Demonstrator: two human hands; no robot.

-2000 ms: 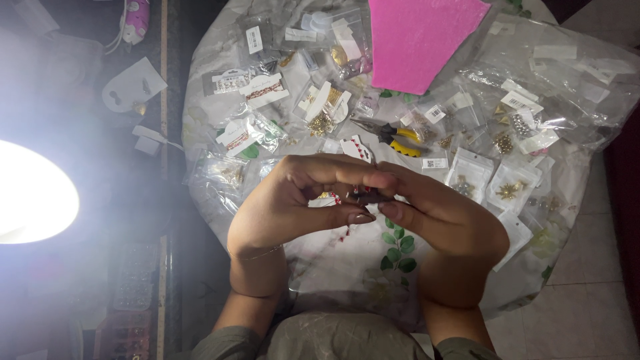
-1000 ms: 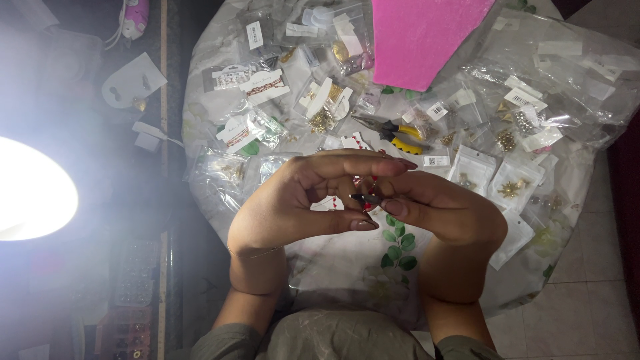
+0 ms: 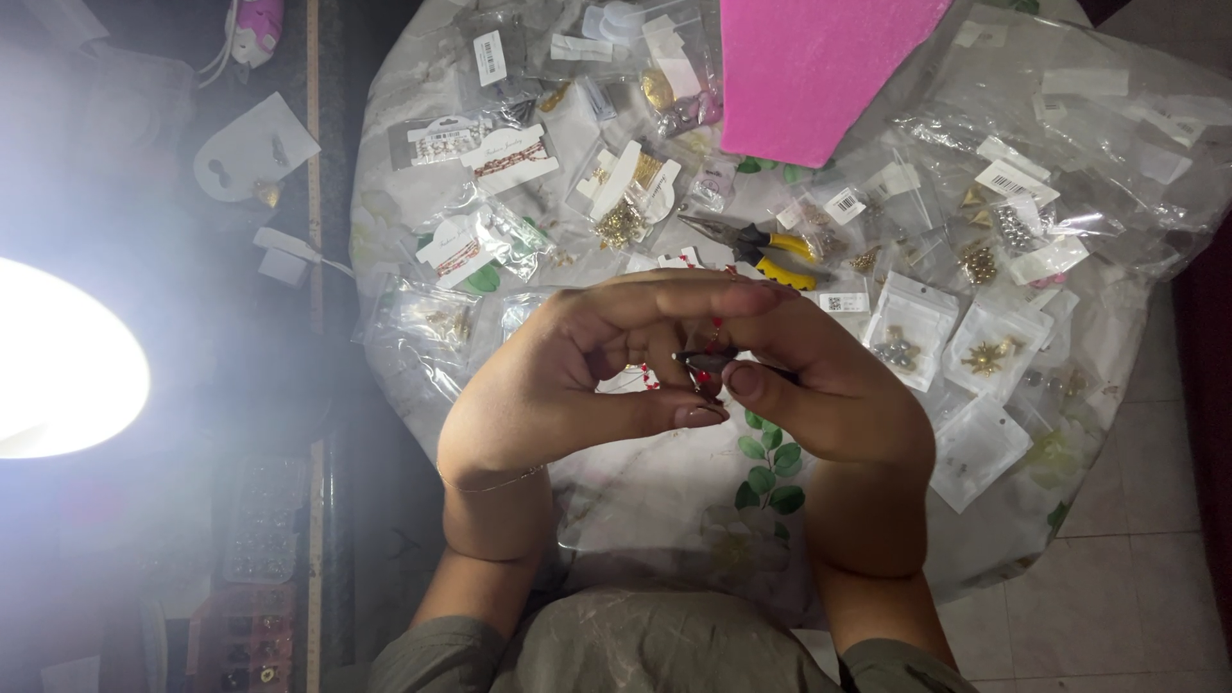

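Both hands are raised close together above the round table. My left hand (image 3: 597, 371) pinches part of a red-beaded chain (image 3: 716, 335) between thumb and fingers, and a loop of the chain shows in the gap under the fingers. My right hand (image 3: 823, 371) grips a small dark-tipped tool (image 3: 705, 362), which looks like pliers or tweezers; its tip points left, against the beads, and its rest is hidden in the hand. Just beyond the hands, yellow-handled pliers (image 3: 756, 248) lie on the table, touched by neither hand.
Around the hands lie several plastic bags of metal charms (image 3: 912, 332), carded beaded chains (image 3: 508, 159) and a pink sheet (image 3: 818, 77). A bright lamp (image 3: 63, 361) stands at the left, near a dark surface with a clear compartment box (image 3: 262, 520).
The dark tool tip, largely hidden at first, now shows between the hands. My fingers have shifted slightly around the beads, and the gap between the hands has widened.
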